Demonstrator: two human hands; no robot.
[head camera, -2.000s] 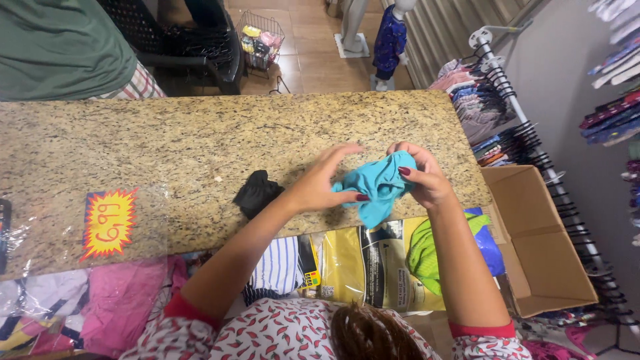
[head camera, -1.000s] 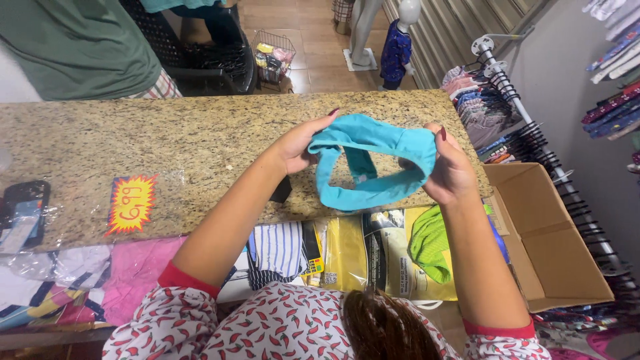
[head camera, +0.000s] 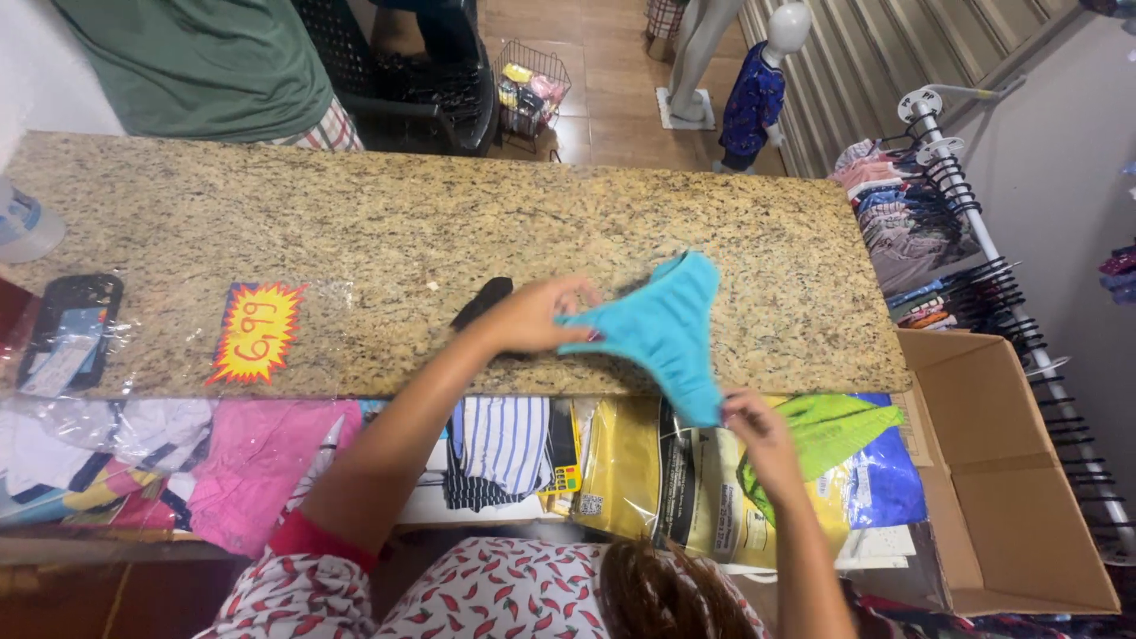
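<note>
A turquoise pair of panties (head camera: 661, 324) is spread out over the front part of the granite counter (head camera: 399, 222). My left hand (head camera: 541, 315) pinches its left waist corner. At its lower end, by the counter's front edge, my right hand (head camera: 750, 426) grips the crotch part. A black cloth item (head camera: 482, 302) lies on the counter, partly hidden behind my left hand and wrist. Just right of my right hand, a lime green garment (head camera: 821, 435) rests on yellow and blue plastic packages (head camera: 621, 461) below the counter edge.
Clear plastic with a price sign (head camera: 257, 333) and a phone (head camera: 71, 328) are on the counter's left. Striped cloth (head camera: 506, 444) and pink cloth (head camera: 257, 461) lie below the edge. An open cardboard box (head camera: 1012, 470) and a clothes rack (head camera: 985, 231) stand right. A person in green (head camera: 213, 71) is across the counter.
The turquoise panties, bunched at first and then held stretched open at the waist, are now laid out flatter. My right hand has moved down to their lower end.
</note>
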